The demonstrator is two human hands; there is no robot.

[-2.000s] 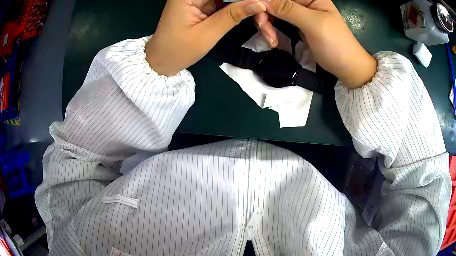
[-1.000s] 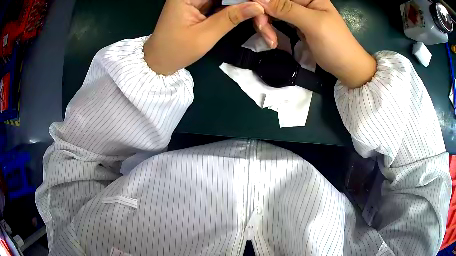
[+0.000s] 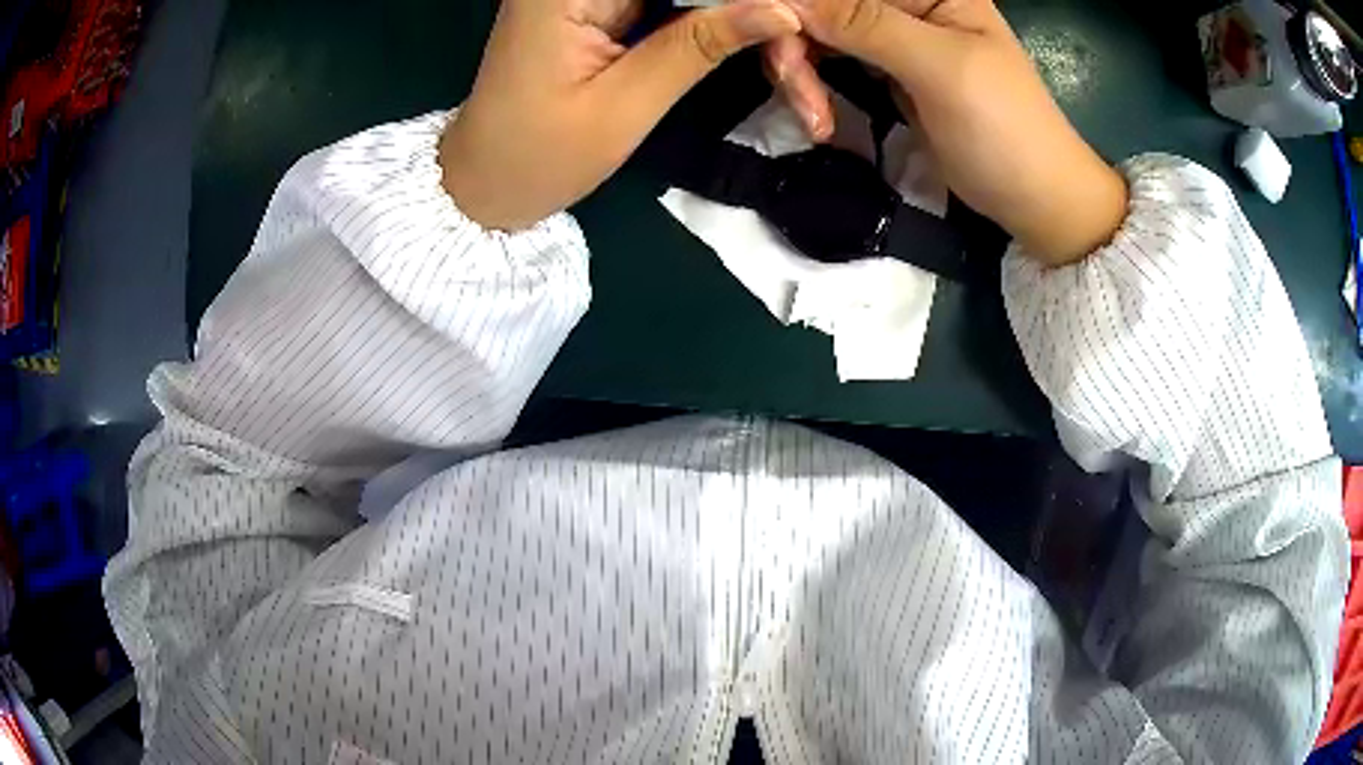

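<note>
My left hand (image 3: 598, 75) and my right hand (image 3: 957, 90) are bare and meet at the top edge of the picture, thumb tips together. A sliver of something pale shows between the fingers at the edge; what it is cannot be told, and the upper fingers are cut off. Below the hands, a black wristwatch (image 3: 827, 205) with a round dark face lies on a crumpled white cloth (image 3: 882, 321). Its strap (image 3: 924, 239) runs out to both sides, partly dark against the bench. Neither hand holds the watch.
The dark green bench top (image 3: 359, 75) lies under everything. At the upper right stand a white bottle (image 3: 1253, 75) with a round metallic top and a small white block (image 3: 1263, 163). A blue rod (image 3: 1350, 202) is at the right edge. Red trays (image 3: 68, 90) and a blue bin (image 3: 45, 508) are at the left.
The hands have shifted very slightly at the top edge, and the pale thing between them shows less than one second ago. The watch and cloth look unmoved.
</note>
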